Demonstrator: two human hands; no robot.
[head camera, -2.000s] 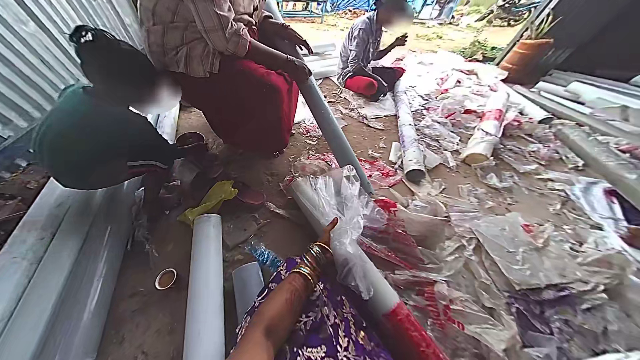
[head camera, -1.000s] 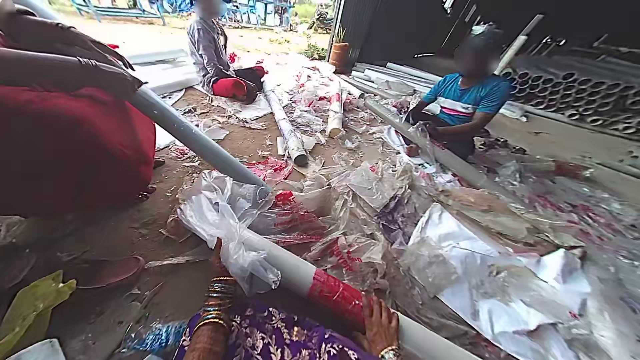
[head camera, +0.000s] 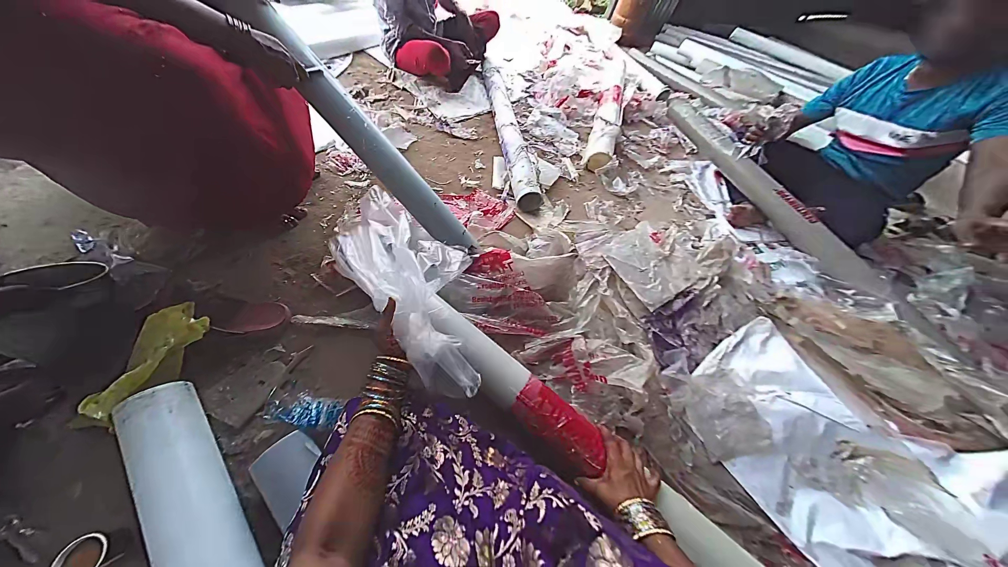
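A pale plastic pipe (head camera: 488, 358) lies slantwise across my lap, over purple cloth with a gold pattern. Clear plastic film (head camera: 413, 283) is bunched over its far end. My left hand (head camera: 387, 331) is at that end, partly hidden by the film; what its fingers grip cannot be made out. Around the middle of the pipe goes a red plastic band (head camera: 561, 421). My right hand (head camera: 622, 468) lies on the pipe at the band's near edge, its fingers curled over the top. Both wrists wear bangles.
Another person holds a grey pipe (head camera: 378, 150) whose low end is beside the film. Torn plastic wrapping (head camera: 630, 276) covers the ground. At right a person in a blue shirt (head camera: 898, 126) sits by a long pipe (head camera: 787, 213). Pipe ends (head camera: 185, 472) stand at lower left.
My right hand, out of view two seconds ago, is on the pipe. The view has swung right and then partly back. My left hand stays by the film.
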